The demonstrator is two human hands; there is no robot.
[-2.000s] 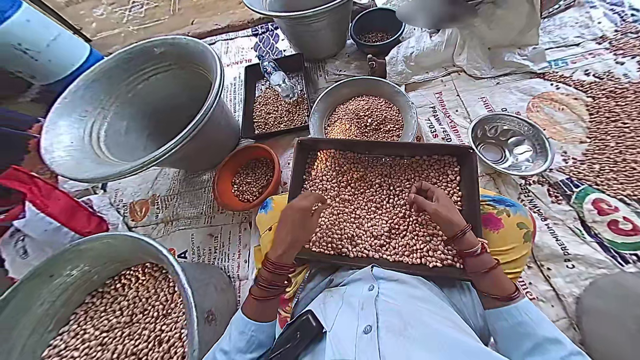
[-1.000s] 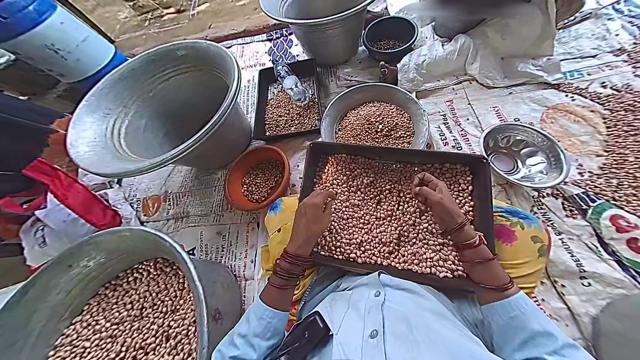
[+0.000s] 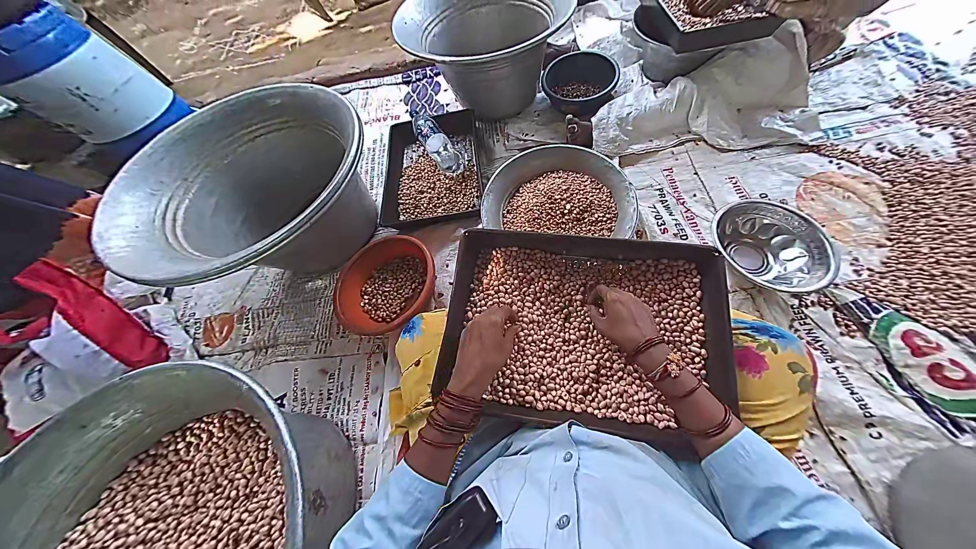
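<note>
A dark rectangular tray rests on my lap, holding a layer of shelled peanuts. My left hand is over the left part of the peanuts, fingers curled, thumb near the fingertips. My right hand hovers over or touches the peanuts right of the middle, its fingertips bent together. Whether either hand pinches a nut cannot be made out. Just beyond the tray stands a metal basin of peanuts. An orange bowl with some nuts sits left of the tray.
A large metal pot and a pot of peanuts stand at left. Behind are a second tray with a plastic bottle, another metal pot and a dark bowl. A steel bowl lies right; spread peanuts lie beyond. Part of a person shows top right.
My right hand has moved down and toward the middle of the tray since the frame a second ago. At the top right, another person's tray with nuts has come into view.
</note>
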